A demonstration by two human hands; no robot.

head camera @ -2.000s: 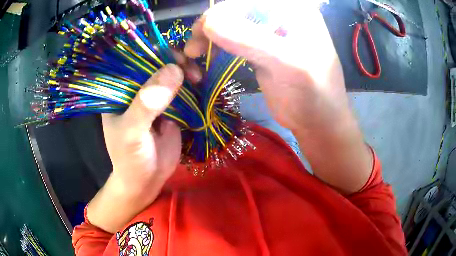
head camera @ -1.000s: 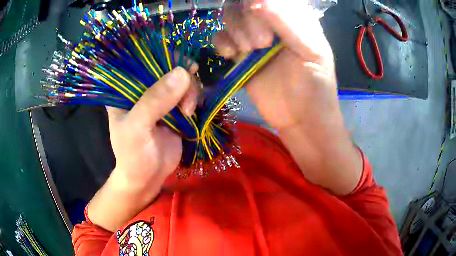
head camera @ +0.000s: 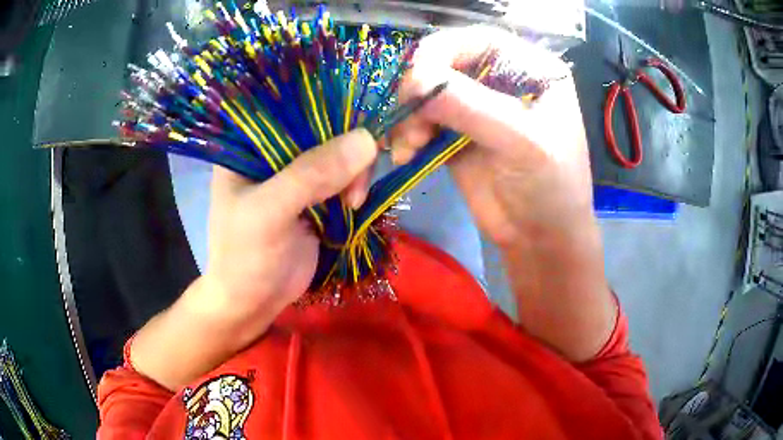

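My left hand grips a large bundle of blue and yellow wires around its middle. The wires fan up and left, with silver tips and purple, yellow, blue and white sleeves. Their lower ends flare out below the fist, with silver and dark red tips. My right hand is closed on a smaller group of the wires, bent up and right from the same bundle; its tips show above the fingers. A thin dark piece sticks out between the two hands; what it is I cannot tell.
Red-handled pliers lie open on the dark mat at upper right. Loose coloured bits lie behind the bundle. A blue bin shows below the mat's edge. Spare wires lie on the green surface at left.
The fan of wires has swung more upright and to the right. The smaller group is now pulled up and right inside my right hand, with its tips showing. More of the blue bin shows.
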